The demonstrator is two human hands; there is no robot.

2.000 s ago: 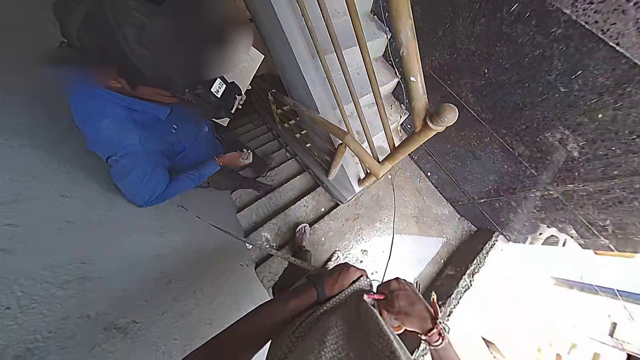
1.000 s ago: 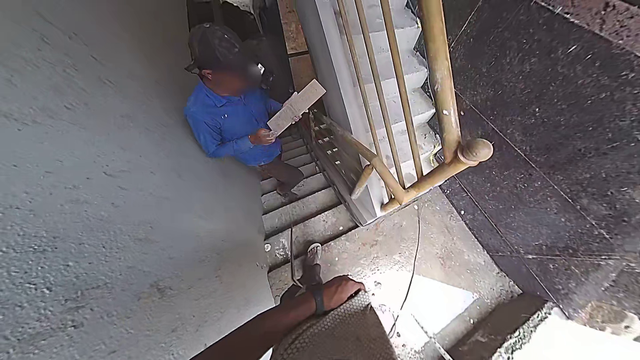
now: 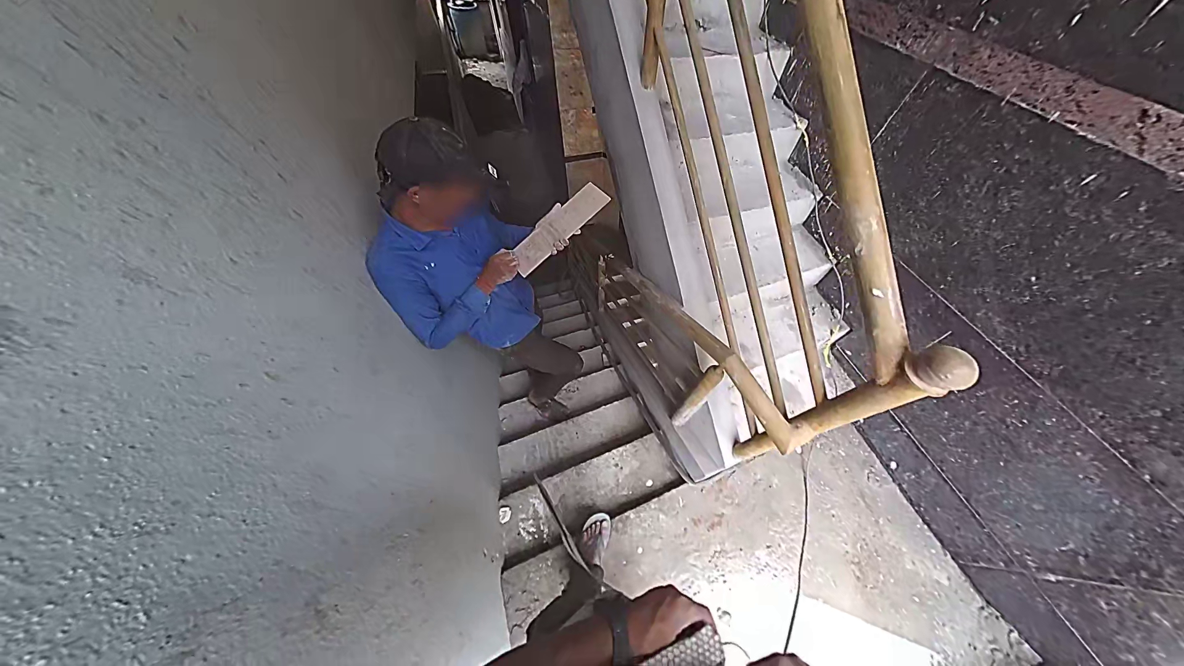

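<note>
At the bottom edge of the head view my left hand [image 3: 668, 622], with a dark band at the wrist, is closed on a grey textured thing [image 3: 689, 647], perhaps a sack or cloth. Only a small part of my right hand [image 3: 779, 659] shows at the bottom edge, to the right of the left one; what it holds is hidden. Near my left forearm a thin strap or cord [image 3: 561, 527] runs down across the step. A dark cable [image 3: 801, 555] hangs from the railing to the landing between and above my hands.
A person in a blue shirt [image 3: 444, 277] stands on the stairs below, holding a flat pale board [image 3: 562, 229]. A yellowish railing [image 3: 860, 203] borders the stairwell, with a rounded knob [image 3: 942, 370]. A rough grey wall [image 3: 231, 324] lies left; dark stone panels [image 3: 1045, 370] stand right.
The person in blue now holds the pale board up in both hands; two seconds ago that person was nearer. My right hand, at the grey thing two seconds ago, is now mostly out of view.
</note>
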